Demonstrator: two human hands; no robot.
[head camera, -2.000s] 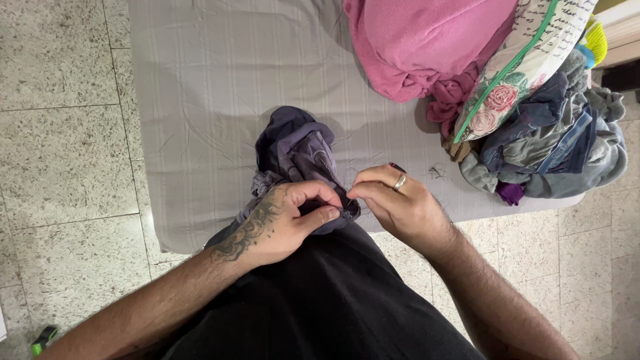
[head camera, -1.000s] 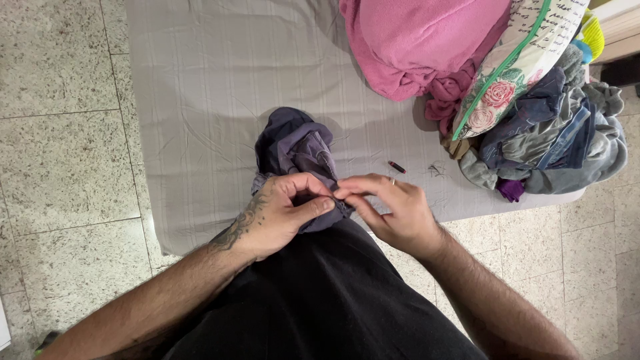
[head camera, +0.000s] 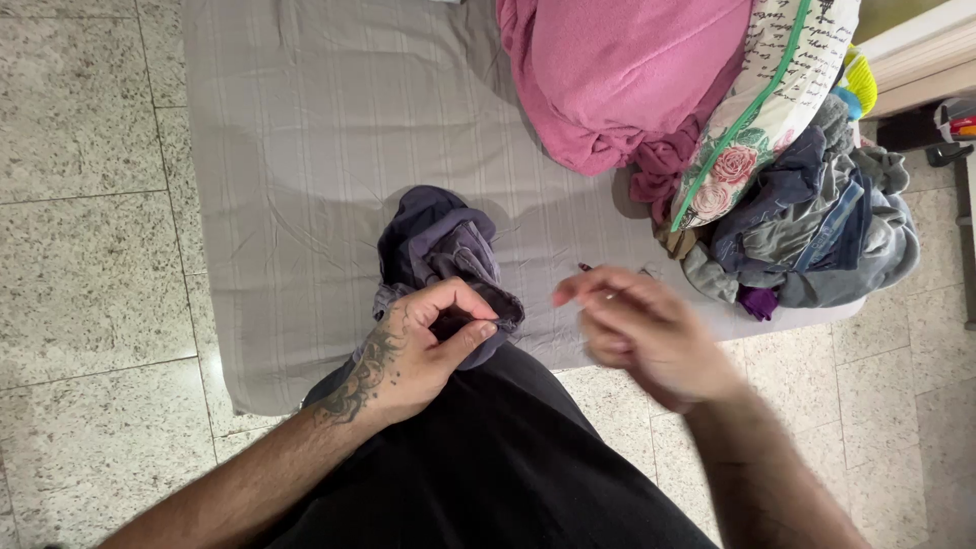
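Observation:
My left hand pinches the edge of a dark purple-grey garment between thumb and forefinger. The garment lies bunched on the grey sheet, close against my black-clothed leg. My right hand is off the garment, to its right, blurred by movement, with the fingers partly curled; whether it holds anything cannot be told. Just beyond its fingertips, the end of a small dark object shows on the sheet, mostly covered by the hand.
The bed with its grey striped sheet lies in front of me. A pink fleece blanket, a floral pillow with printed writing and a heap of grey and blue clothes lie at the right. Speckled floor tiles surround the bed.
My right hand was at the garment beside my left hand and has moved away to the right. My left hand has kept its pinch. The small dark object lay in full view one second ago.

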